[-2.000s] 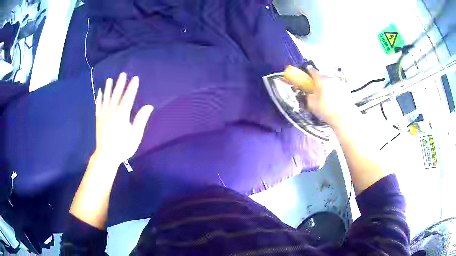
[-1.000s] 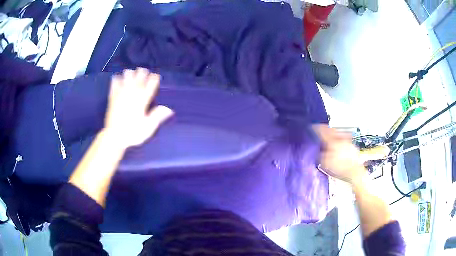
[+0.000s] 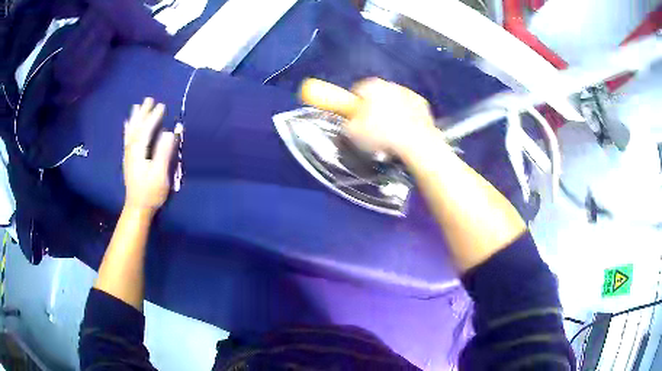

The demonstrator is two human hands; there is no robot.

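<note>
The dark navy-purple garment (image 3: 232, 141) lies spread over the blue-violet table cover (image 3: 363, 308). My right hand (image 3: 388, 119) grips the yellow-orange handle of the steam iron (image 3: 327, 156), whose pointed soleplate with a shiny rim is over the middle of the garment. Whether it touches the cloth cannot be told. My left hand (image 3: 149, 163) lies on the cloth left of the iron, beside a seam with white stitching, fingers apart and holding nothing visible.
A pale hose (image 3: 533, 98) runs from the iron to the upper right. A white strip (image 3: 236, 29) lies at the upper left. Red frame parts (image 3: 533, 40) stand at the upper right. A green warning label (image 3: 618, 280) is at the right.
My right hand has moved from releasing cloth at the right to holding the iron over the garment. My left hand has shifted slightly left. The view has turned, and the cloth appears lower right.
</note>
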